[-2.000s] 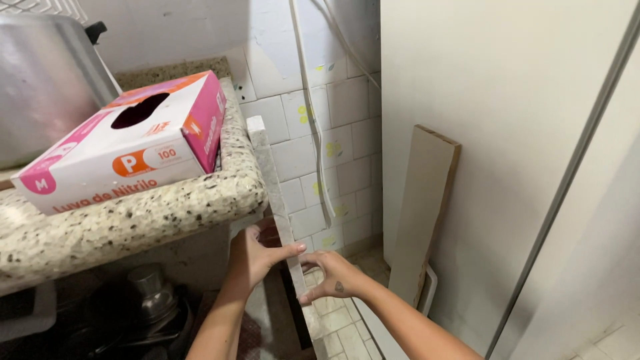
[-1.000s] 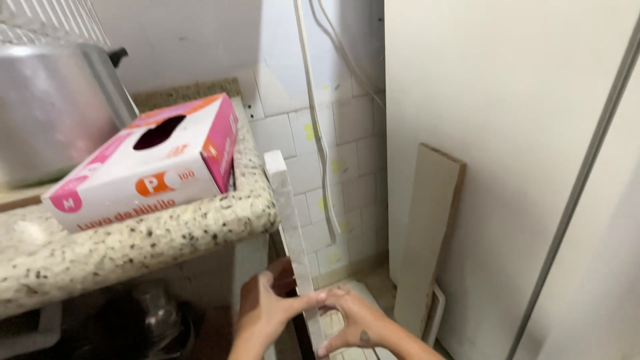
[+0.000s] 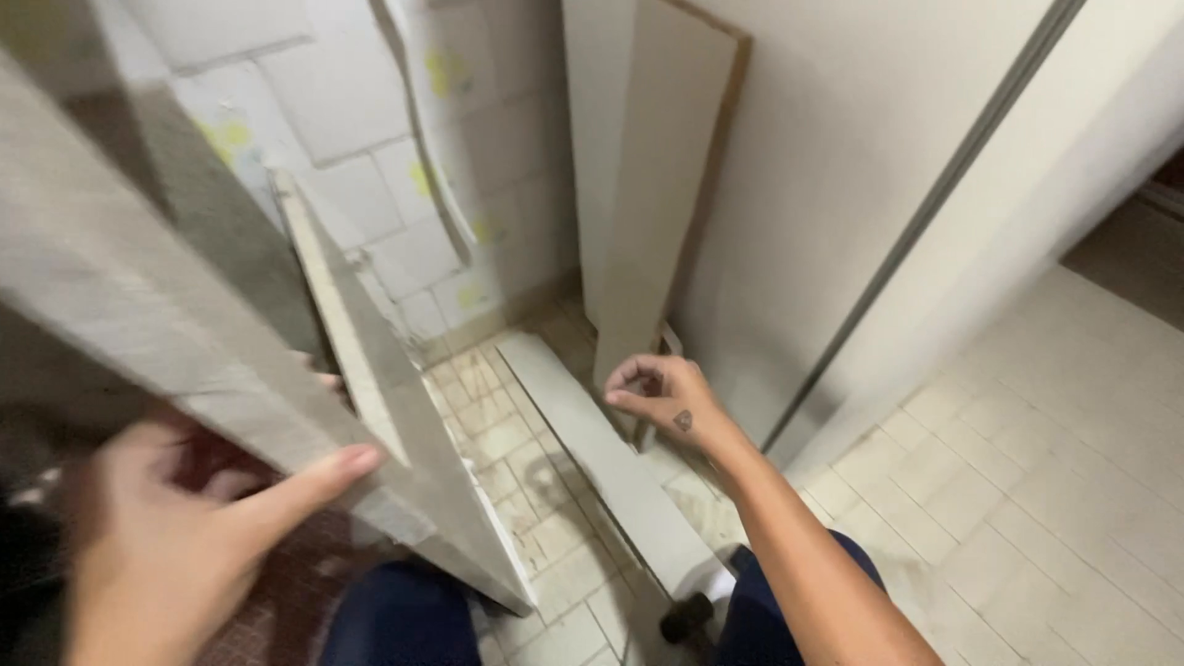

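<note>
My left hand (image 3: 213,499) grips the edge of a pale upright panel (image 3: 277,398) at the left, its thumb on the near face and some fingers behind it. A thinner pale board (image 3: 342,324) stands tilted just beyond that panel. My right hand (image 3: 657,393) is off the panel, over the floor, with its fingers curled and thumb near the fingertips; nothing shows in it. Under and beside it a long white board (image 3: 601,462) lies low over the floor tiles. Another long board (image 3: 671,166) leans on the large white surface behind my right hand.
A white tiled wall (image 3: 342,102) with yellow marks and a hanging cable (image 3: 421,139) closes off the back. The large white panel or appliance side (image 3: 814,185) stands at the right. A black round-ended object (image 3: 686,618) is low between my knees, above the tiled floor (image 3: 999,481).
My right hand has come away from the panel edge and moved right; my left hand stays on it. The view has tilted down, and the counter with the glove box and pot is out of sight.
</note>
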